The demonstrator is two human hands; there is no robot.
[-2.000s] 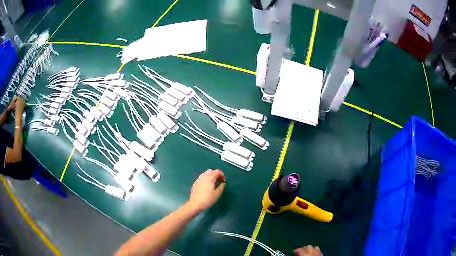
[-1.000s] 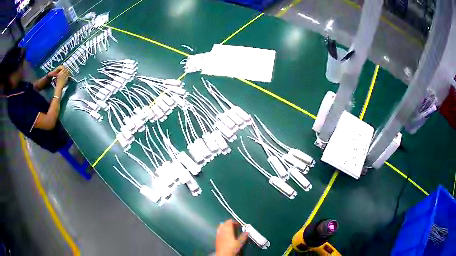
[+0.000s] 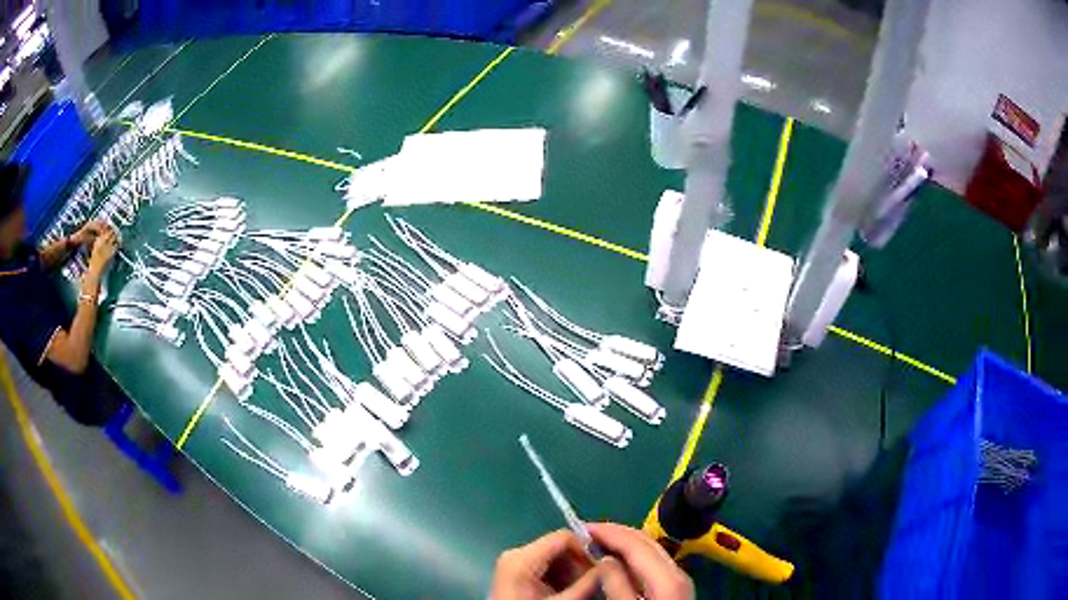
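Observation:
My left hand (image 3: pixel 536 570) and my right hand (image 3: pixel 642 565) meet at the bottom centre, cut off by the lower edge. Their fingertips pinch a thin pale lead with what looks like a sleeve (image 3: pixel 548 481), which points up and left. Any block on it is hidden by my hands. The yellow heat gun (image 3: pixel 732 553) lies just right of my right hand, its dark nozzle upright and glowing pink. White wired units (image 3: pixel 600 423) lie in slanting rows to the left, their leads pointing up and left.
A blue bin (image 3: pixel 937 492) with thin wires inside stands at right. A two-post white stand (image 3: pixel 736 302) with a pen cup (image 3: pixel 671 131) is beyond the heat gun. White sheets (image 3: pixel 469 166) lie behind the rows. A person (image 3: pixel 59 316) works at the far left.
The view has shifted. My left hand was at a wired unit lying low on the table; now both hands are together in view, holding a pale lead up beside the heat gun.

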